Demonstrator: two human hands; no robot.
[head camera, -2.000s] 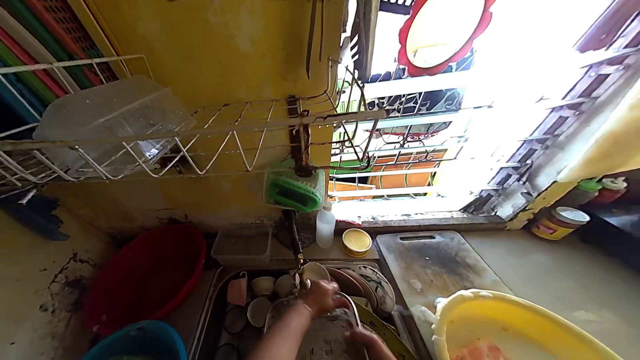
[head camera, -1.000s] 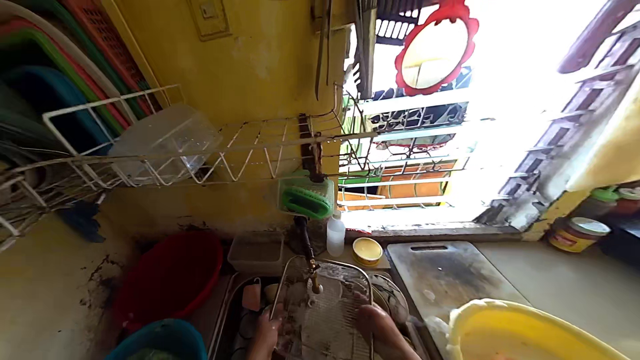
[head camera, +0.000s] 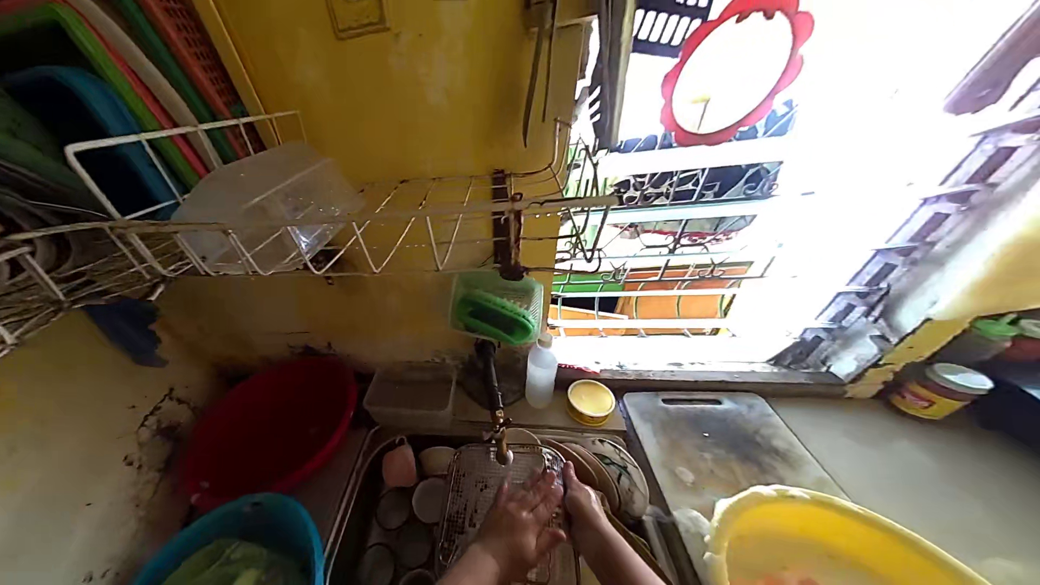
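Note:
A wire rack or mesh tray lies under the brass faucet over the sink. My left hand rests palm down on the mesh with its fingers spread. At the mesh's right edge, my right hand is closed around the rim, its fingers partly hidden. Cups, among them a pink mug, stand in the sink to the left. Plates lean on edge to the right of my hands.
A yellow basin with suds stands right, by a worn cutting board. Red and blue basins are at left. A white bottle and yellow tub stand behind the sink. A wire shelf hangs above.
My left hand has moved from the mesh's left side onto its middle. My right hand stays at its right side. The mesh looks turned and lower under the faucet than one second ago.

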